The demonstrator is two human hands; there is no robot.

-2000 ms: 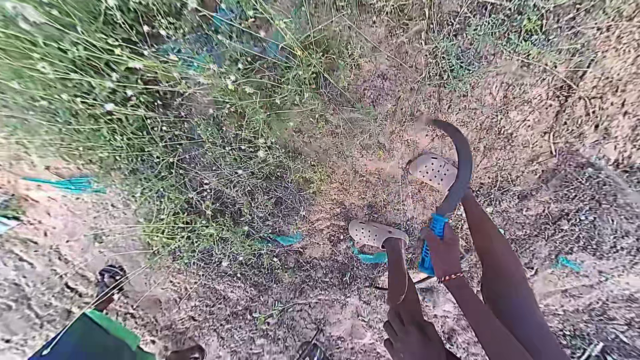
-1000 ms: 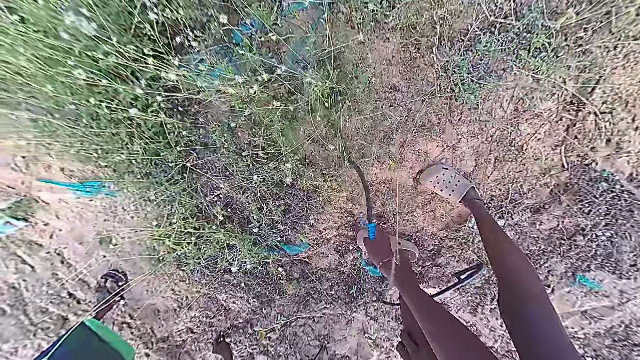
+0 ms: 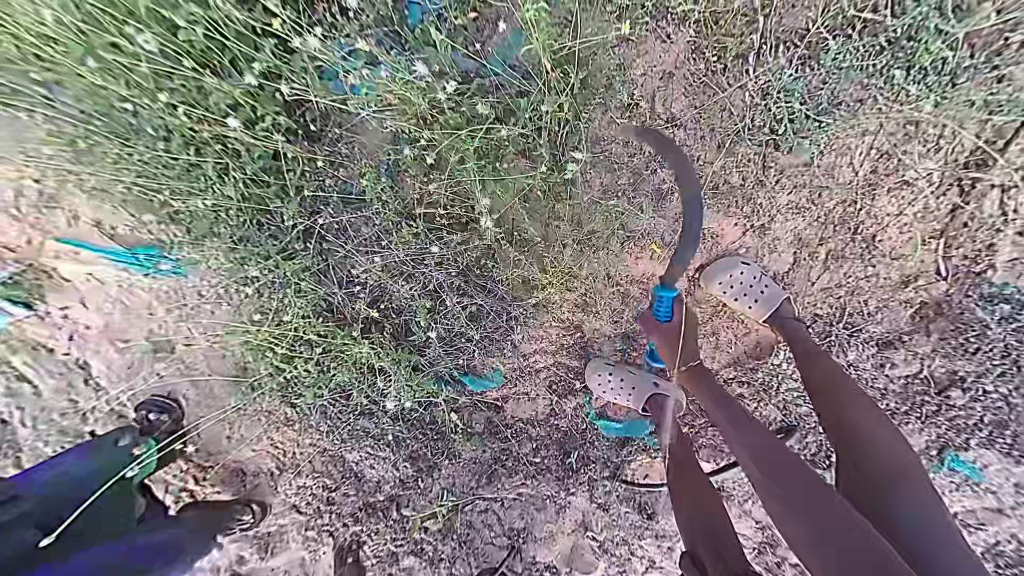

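My right hand [image 3: 670, 330] is closed around the blue handle [image 3: 664, 302] of a sickle. Its dark curved blade [image 3: 690, 204] rises above my fist and bends left at the tip, over dry soil at the edge of the weeds. The blue butt end shows below my fist. A pale stalk or strand runs along my wrist. One beige perforated clog [image 3: 624, 384] is just below that hand; the other clog [image 3: 742, 288] is to its right. Only a dark sliver at the bottom edge, beside my leg, may belong to my left hand; its hold cannot be seen.
Tall green weeds [image 3: 200, 120] with small white flowers fill the upper left, with tangled dry stems [image 3: 448, 280] below. Another person's dark-clothed legs [image 3: 88, 496] and sandalled feet stand at lower left. Turquoise scraps [image 3: 148, 260] lie about. A dark curved strip [image 3: 724, 470] lies behind my legs.
One second ago the sickle was lower, its blade narrow in view beside my left clog; now it is raised, with the curve broadside. My left hand has mostly dropped out of view.
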